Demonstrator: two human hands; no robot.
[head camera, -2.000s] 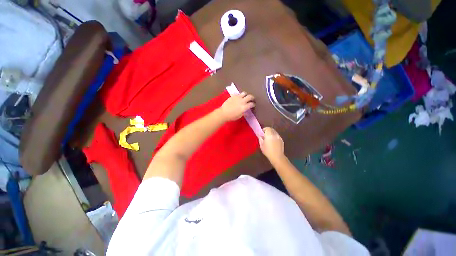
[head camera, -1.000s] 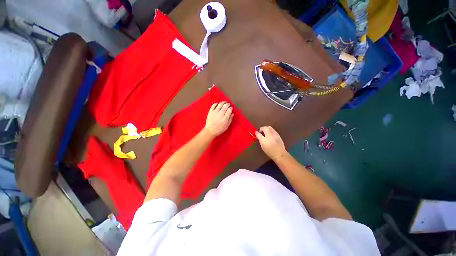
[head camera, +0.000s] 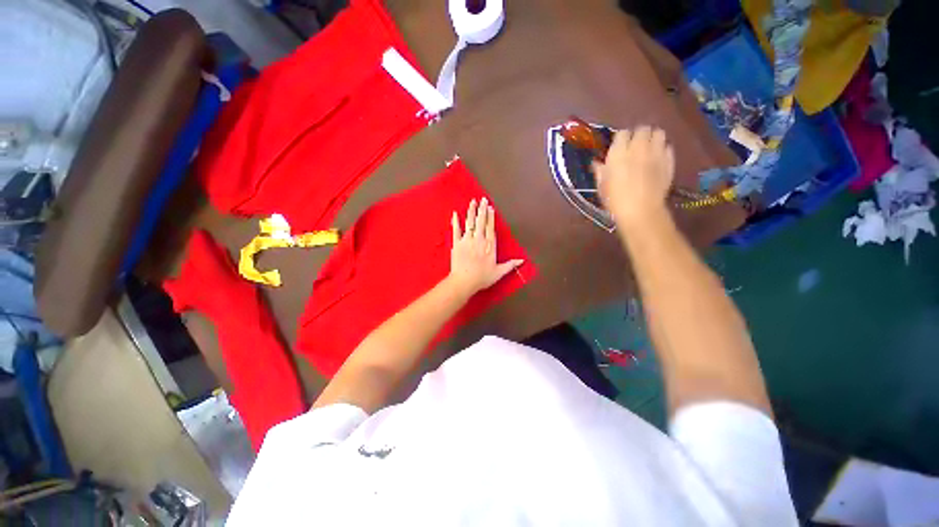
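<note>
A red garment panel lies on the brown ironing table nearest me. My left hand lies flat on the panel near its right edge, fingers spread, holding nothing. My right hand is closed over the handle of the steam iron, which rests on the cloth right of the panel. The hand hides part of the handle. No white strip shows on top of this panel; small white bits show at its corners.
Larger red panels lie beyond, with a white strip running to the tape roll. A yellow curved strip and a narrow red pile are at left. A brown padded arm is far left. A blue crate stands right.
The white strip stretched between my hands is gone from the panel's top. My right hand has moved from the panel's edge to the iron. My left hand has flattened on the cloth.
</note>
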